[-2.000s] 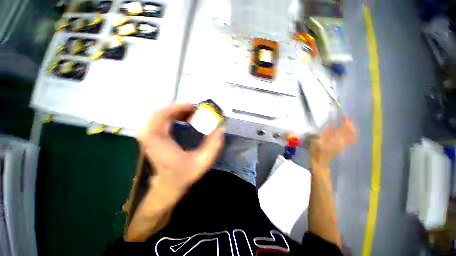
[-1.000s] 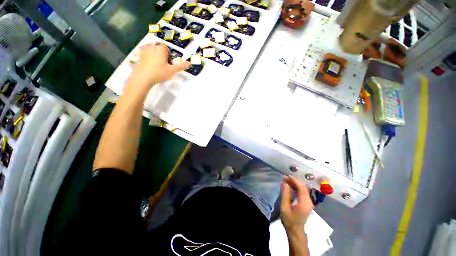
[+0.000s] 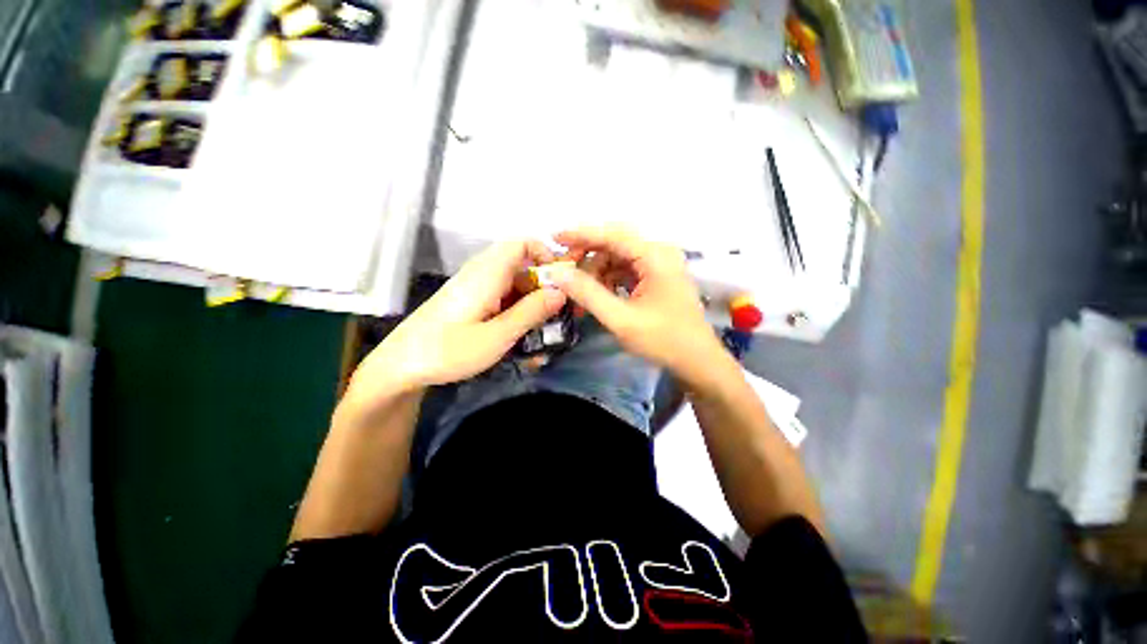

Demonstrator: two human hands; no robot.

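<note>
My left hand point(image 3: 455, 315) and my right hand point(image 3: 642, 302) meet above the lap, in front of the bench edge. Between them is a small black housing point(image 3: 550, 335), its lower part showing below the fingers. A battery with a yellow edge point(image 3: 551, 272) is pinched between the fingertips of both hands at the top of the housing. The fingers hide much of both, and I cannot tell how the battery sits against the housing.
The white tray point(image 3: 296, 208) at left holds several black units. Black tweezers point(image 3: 784, 209) and a thin pale stick point(image 3: 840, 171) lie on the bench at right. A red button point(image 3: 746, 315) is on the front edge. A grey-green meter point(image 3: 868, 50) and an orange-handled tool point(image 3: 803, 48) are at the back right.
My left hand has come from the tray to the lap with a unit. My right hand has risen to meet it. The view has shifted, so the fixture is mostly out of the picture.
</note>
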